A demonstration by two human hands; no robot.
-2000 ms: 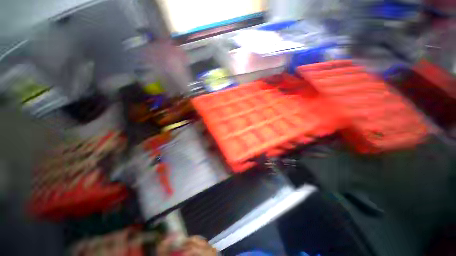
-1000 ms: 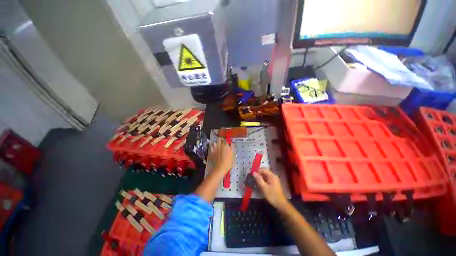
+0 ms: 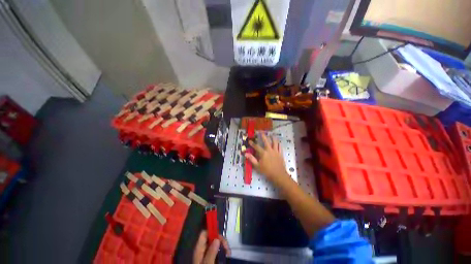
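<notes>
A red-strap watch lies lengthwise on the perforated plate, its upper end by the brown block of the jig. My right hand is over the plate, thumb and index finger at the watch head, other fingers spread; the head is partly hidden. My left hand, cut off by the bottom edge, holds another red strap upright beside the left tray. Several cream-strap watches lie across that tray's upper part, and a dark watch head with red strap lies at its left.
Stacked trays with cream watches stand behind the left tray. Large stacked red trays stand right of the plate. The laser head's dark lens hangs behind the plate. A dark keyboard lies below. A monitor is upper right.
My left hand has moved from the jig down and left, now with a red-strap watch. My right hand has moved up and left to the watch at the jig. The view has shifted closer.
</notes>
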